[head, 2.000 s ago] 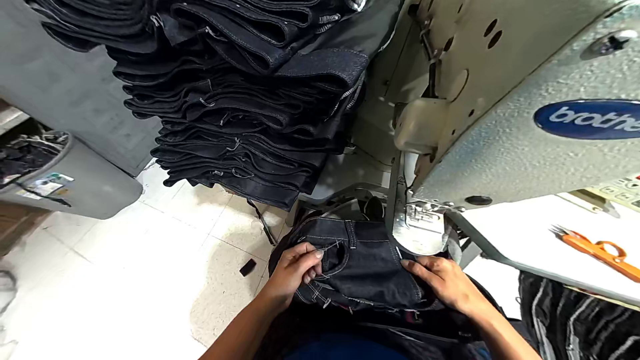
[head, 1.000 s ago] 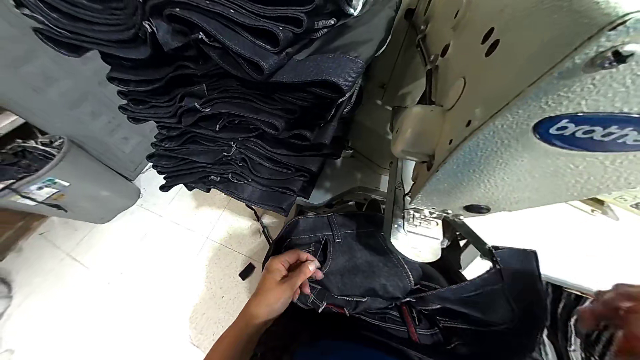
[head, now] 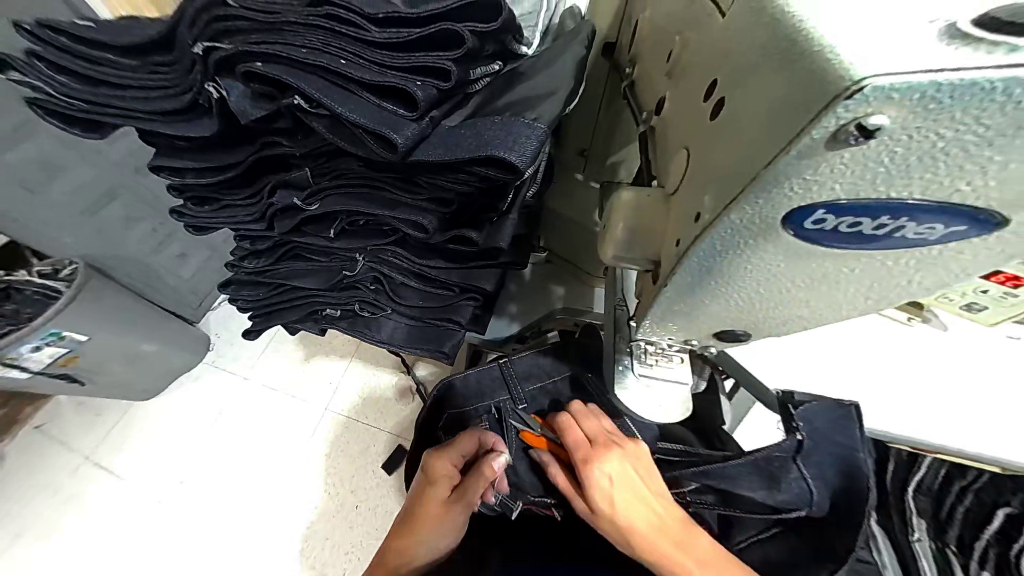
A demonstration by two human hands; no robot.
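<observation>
Dark denim trousers point(head: 544, 372) with pale stitching lie below and beside the head of a Brother sewing machine point(head: 800, 144). My left hand point(head: 464, 476) pinches something small at the denim near a belt loop, perhaps a thread or fabric edge; the fingertips hide it. My right hand point(head: 604, 460) grips orange-handled scissors point(head: 542, 436), whose metal blades point left toward the belt loop, just above my left fingertips. The machine's presser foot area point(head: 660, 360) is right above my right hand, with the cloth passing beside it.
Tall stacks of folded dark denim point(head: 360, 184) stand at the upper left. A grey bin point(head: 128, 336) holding scraps is at the far left above a tiled floor point(head: 240, 472). The white table point(head: 832, 376) extends right, with more dark fabric point(head: 952, 512) below its edge.
The orange scissors lay on the table at right two seconds ago and are now in my right hand, over the denim. My right hand has come back left from the right edge.
</observation>
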